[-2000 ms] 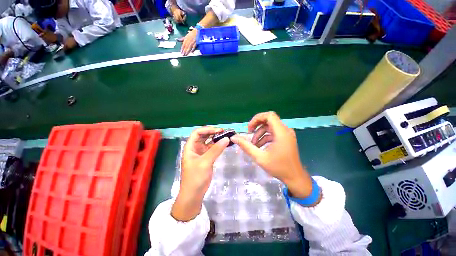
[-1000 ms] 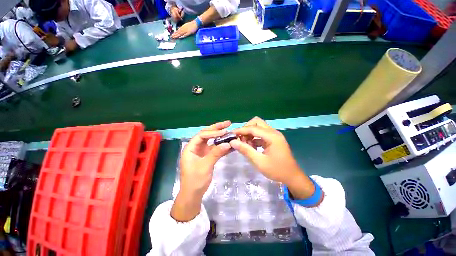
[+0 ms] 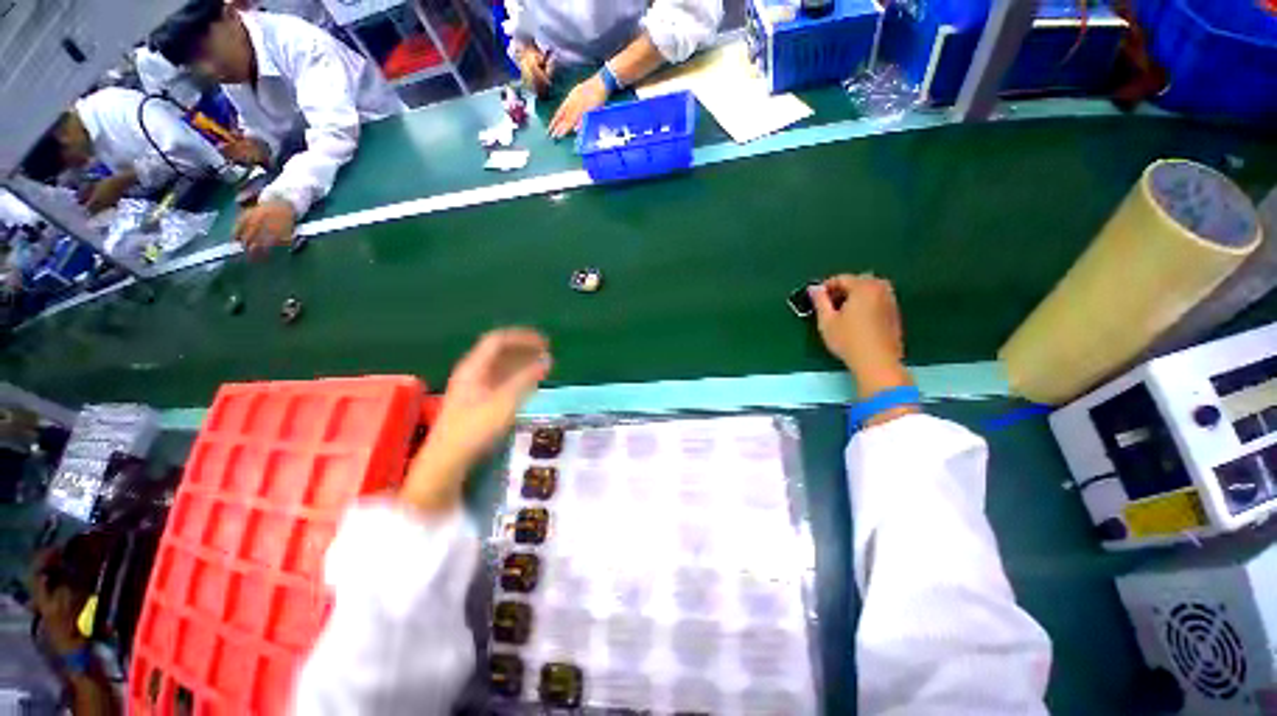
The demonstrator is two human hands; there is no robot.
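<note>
My right hand [image 3: 860, 319] reaches over the green conveyor belt, its fingertips on a small dark module [image 3: 805, 298] at or just above the belt surface. My left hand [image 3: 493, 385] is blurred, above the belt's near edge between the orange-red tray and the blister tray; I see nothing in it. The clear-white blister tray [image 3: 672, 560] lies in front of me. Several dark modules with amber marks [image 3: 520, 571] fill its left column, and another [image 3: 560, 684] sits beside them near the bottom.
An orange-red turnover tray [image 3: 280, 518] is at the left. A yellow film roll [image 3: 1134, 280], a white dispenser [image 3: 1176, 434] and a fan-vented box [image 3: 1204, 636] are at the right. More small units [image 3: 585, 280] lie on the belt. Workers sit across it, beside a blue bin [image 3: 637, 137].
My hands have parted. The right moved forward and right over the belt with the dark unit; the left moved left. The view has shifted, and the blister tray's left column now shows.
</note>
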